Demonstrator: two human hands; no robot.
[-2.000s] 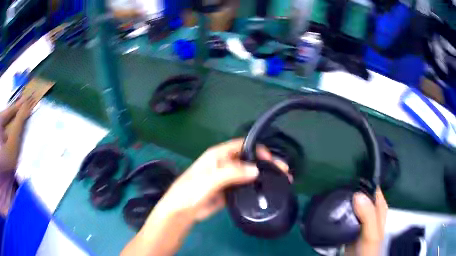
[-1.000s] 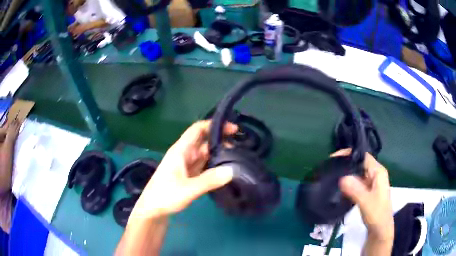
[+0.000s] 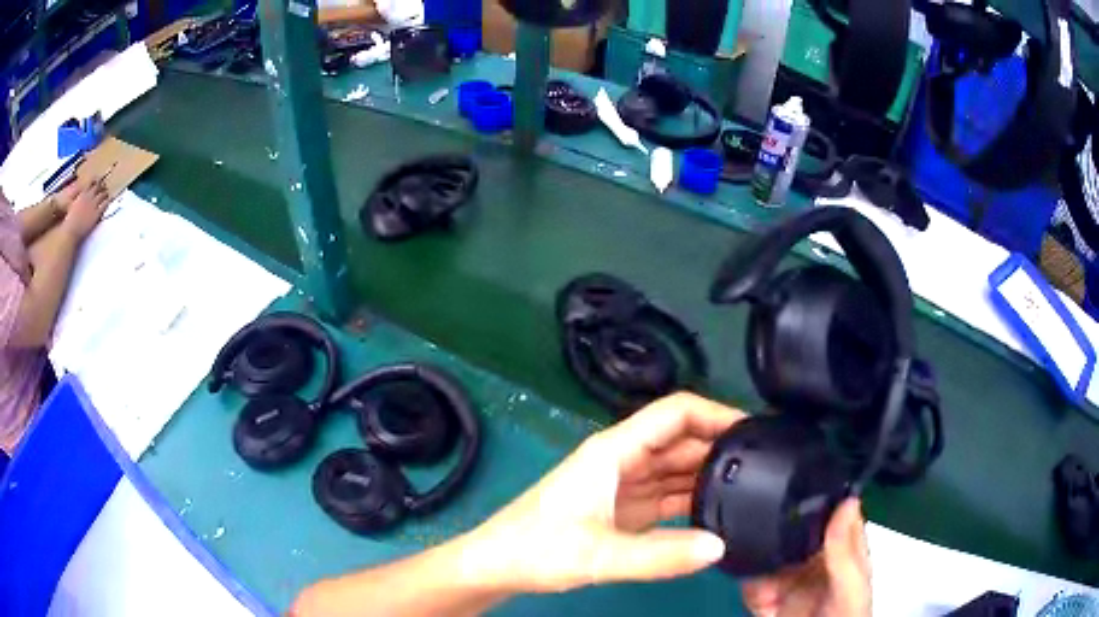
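Observation:
Black over-ear headphones [image 3: 771, 494] are held up right of centre, turned on their side, with one round cup above the other and the headband arching to the upper right. My left hand [image 3: 627, 518] is at the lower cup's left side, its thumb along the cup's lower edge and its fingers behind. My right hand [image 3: 832, 573] holds the lower cup from below and behind, mostly hidden and cut off by the bottom edge. Small marks show on the lower cup's rim.
Two headphones [image 3: 362, 482] lie on the green bench [image 3: 265, 542] at left. More lie on the dark green belt [image 3: 506, 277]. A green post [image 3: 301, 157] rises left of centre. A spray can [image 3: 781, 151] stands across the belt. A blue bin [image 3: 72, 482] is lower left. Another person's hands [image 3: 82, 205] are far left.
The headphones have turned from upright, cups side by side, to sideways, cups stacked. My right hand has moved left and down to the lower cup. The view has shifted.

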